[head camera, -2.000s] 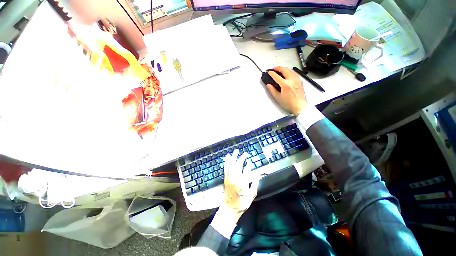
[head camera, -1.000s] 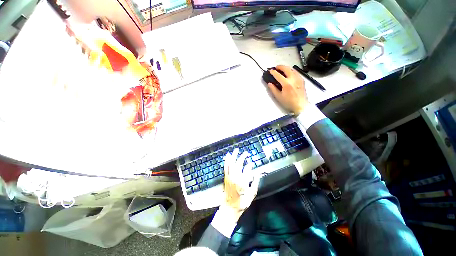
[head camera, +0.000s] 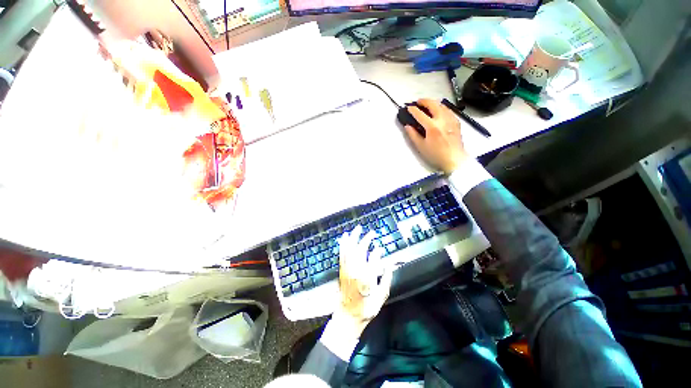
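The silver-grey keyboard with dark keys and a bluish glow lies at the desk's front edge, over the lap. My left hand rests on its middle, fingers apart on the keys, palm over the near edge, holding nothing. My right hand lies over the small black corded mouse on the white desk, fingers curved over it; the palm hides part of the mouse. The wide monitor shows only its bottom strip at the top of the view.
A black pen lies right of the mouse. Beyond it are a round black cup, a printed mug, a blue object and papers. A white notebook and red-orange plastic bag lie left.
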